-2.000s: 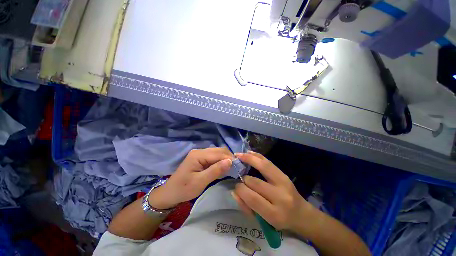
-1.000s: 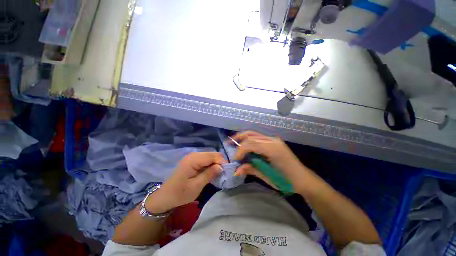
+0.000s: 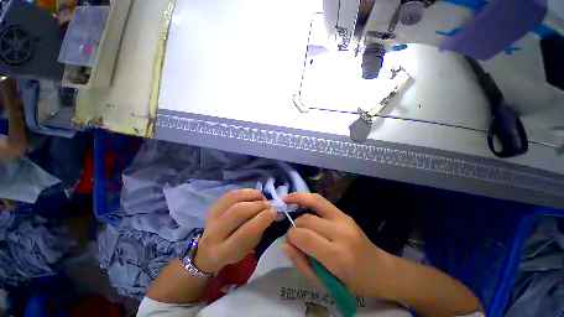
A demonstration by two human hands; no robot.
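A small pale blue-white garment part [image 3: 278, 201] is pinched between my fingertips over my lap, below the table's front edge. My left hand [image 3: 238, 229], with a metal watch on its wrist, grips its left side. My right hand [image 3: 331, 238] pinches its right side with thumb and forefinger. The right hand also holds a green-handled pointed tool [image 3: 332, 286], its handle pointing down toward my body and its thin metal shaft at the cloth. The exact contact of the tip is hidden by the fingers.
The white sewing machine table [image 3: 235, 68] has a ruler strip along its front edge. Black scissors [image 3: 508, 127] lie at its right. The machine's presser foot area [image 3: 346, 40] is at the top. Blue-grey garments [image 3: 179, 179] fill a blue basket on the left. Another blue basket [image 3: 522, 247] stands right.
My right hand has moved down and turned the green tool, so its shaft again meets the cloth. The cloth piece is bunched differently. The view has shifted slightly. A person's arm shows at far left.
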